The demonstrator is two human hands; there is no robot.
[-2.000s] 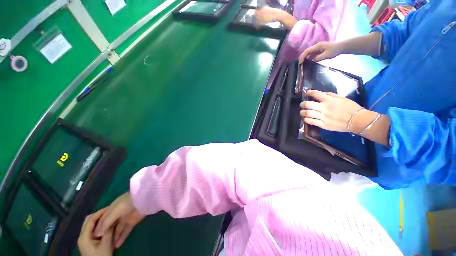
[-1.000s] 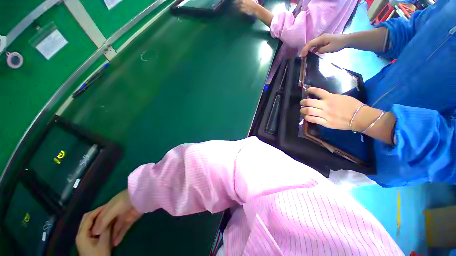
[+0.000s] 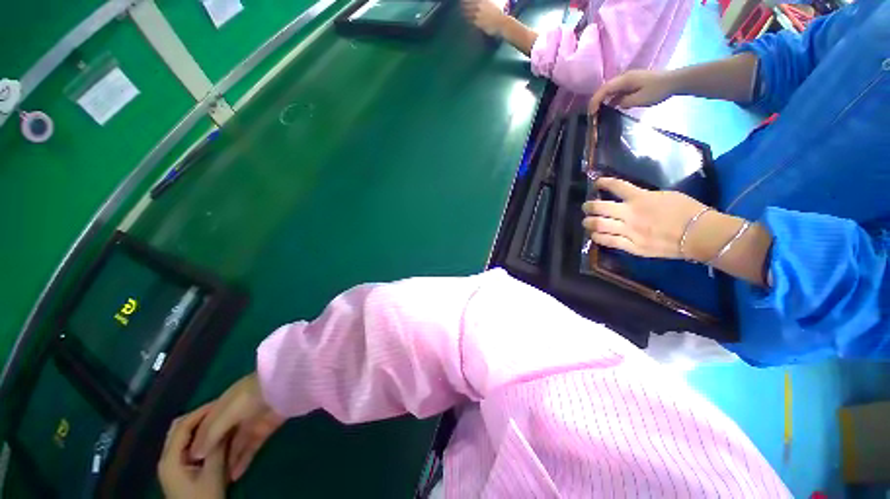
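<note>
Two dark tablets, the upper one and the lower one, lie side by side in a black foam tray at the lower left. Each shows a yellow mark and a small white label. My right hand and my left hand are together at the tray's near edge, fingers curled against each other. My left hand is cut off by the bottom edge. No object shows in them; the space between the palms is hidden.
A person in blue has both hands on a tablet in a black tray at the right. Another tray stands at the far end beside a pink-sleeved person's hand. A pen-like stick lies by the metal rail.
The second far tray has gone from view since the oldest frame, and the far pink-sleeved person's hand has shifted left. My hands stay together in nearly the same place. The view shifts slightly.
</note>
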